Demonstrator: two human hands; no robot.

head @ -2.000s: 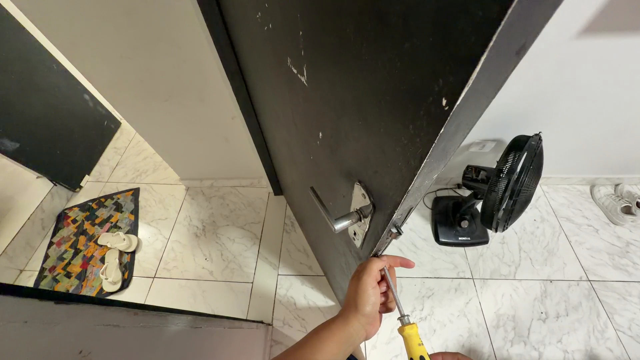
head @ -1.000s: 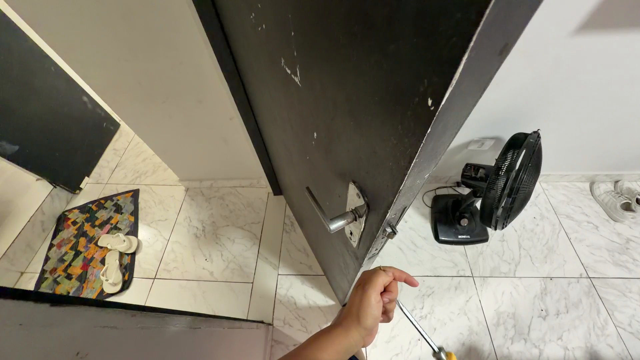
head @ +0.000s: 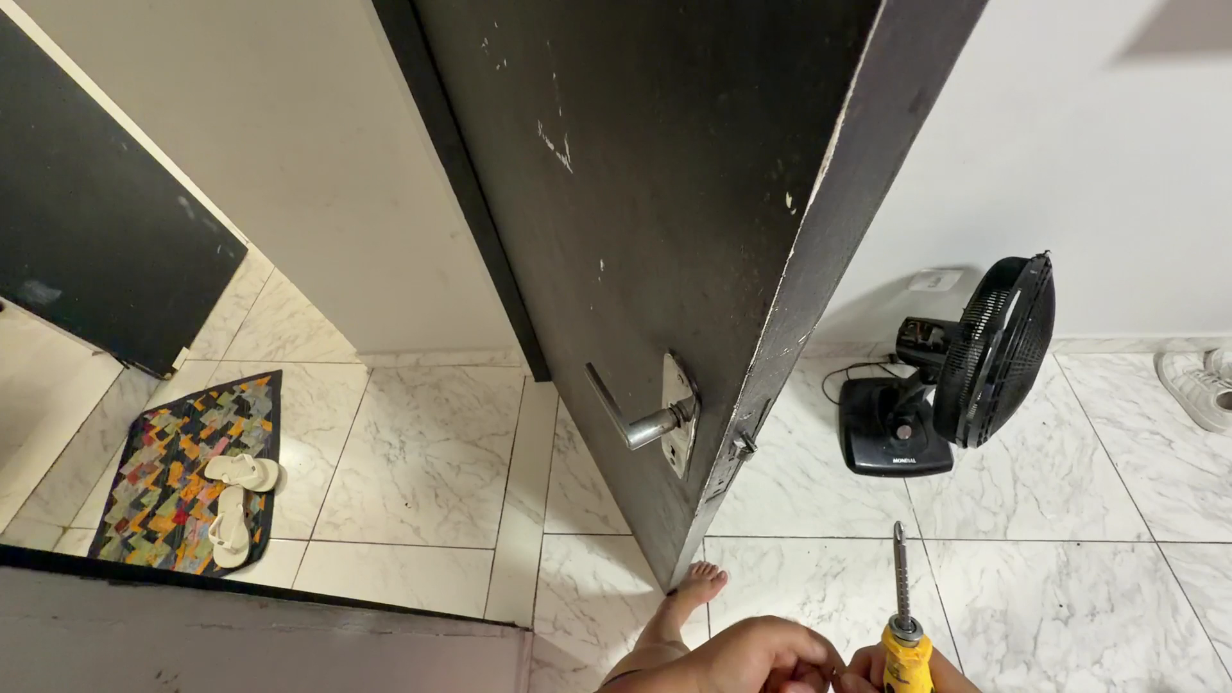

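My right hand [head: 866, 666] is at the bottom edge, closed around the yellow handle of a screwdriver [head: 905, 626] whose metal shaft points up. Just left of it, my left hand [head: 760, 654] has its fingers bent and its fingertips close to the right hand's; whether a small item lies between them cannot be told. Above the hands stands a dark, scuffed door [head: 654, 192]. A metal lever handle [head: 645, 423] sits on its plate [head: 680, 414] on the door's face. The latch bolt [head: 745, 445] sticks out from the door's edge.
A black fan [head: 991, 356] stands on the marble-look tile floor right of the door, with white shoes [head: 1198, 390] farther right. At left, flip-flops [head: 231, 525] lie on a patchwork mat [head: 164, 481]. A bare foot [head: 703, 584] is by the door's bottom corner.
My left hand has moved down and away from the door's edge, near my right hand. The screwdriver, earlier slanting toward the left hand, now points up.
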